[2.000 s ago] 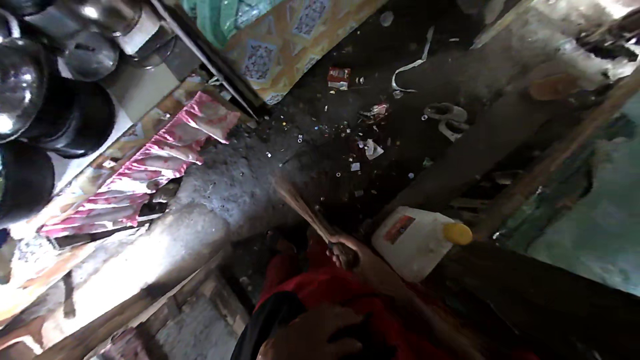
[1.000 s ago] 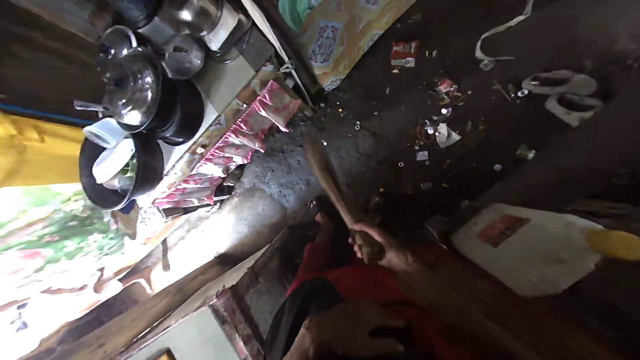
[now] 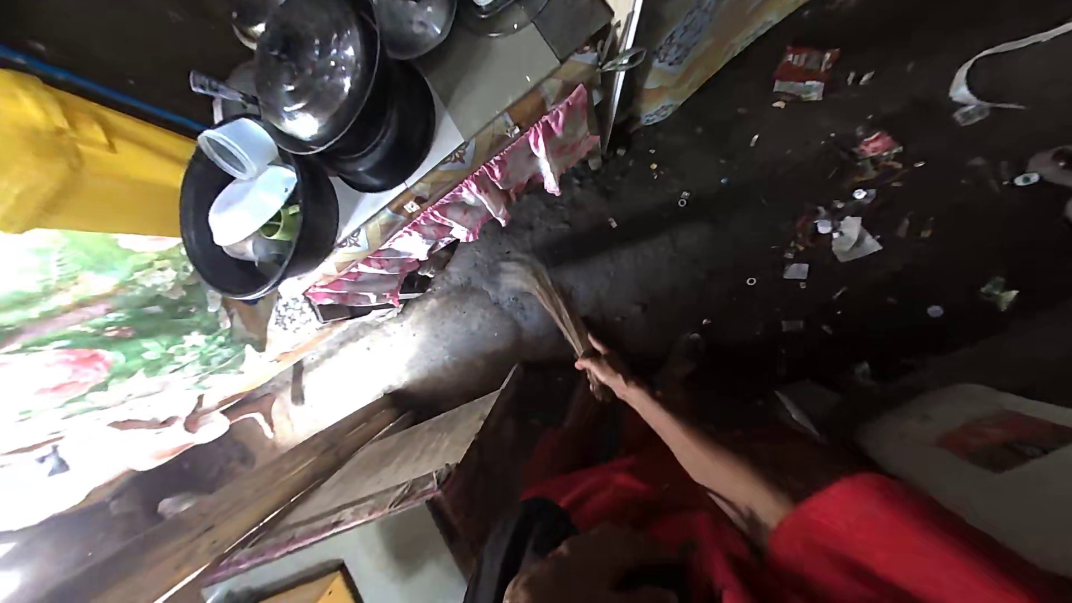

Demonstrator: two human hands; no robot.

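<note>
My right hand [image 3: 601, 367] is closed around the handle of a short hand broom [image 3: 557, 306]. The broom's bristle end, blurred, reaches up and left over the grey floor, near the pink-and-white ruffled cloth [image 3: 469, 205]. At the bottom edge, by the red clothing and a black strap or cloth, a dark form appears to be my left hand [image 3: 595, 565]; its fingers are in shadow and cut off, so its hold is unclear. Scattered litter lies on the dark floor to the right: a red wrapper [image 3: 804, 74], a crumpled white scrap [image 3: 854, 240] and several small bits.
A counter [image 3: 494, 75] at upper left holds a lidded metal pot [image 3: 314, 67] and a black basin [image 3: 322, 209] with plastic containers. Wooden boards [image 3: 276, 494] run along the lower left. A large whitish container [image 3: 913, 427] stands at lower right. Yellow cloth [image 3: 100, 159] hangs at left.
The view has shifted left, showing more of the counter side. My right hand keeps hold of the broom throughout, and the broom's bristle end now slants farther left.
</note>
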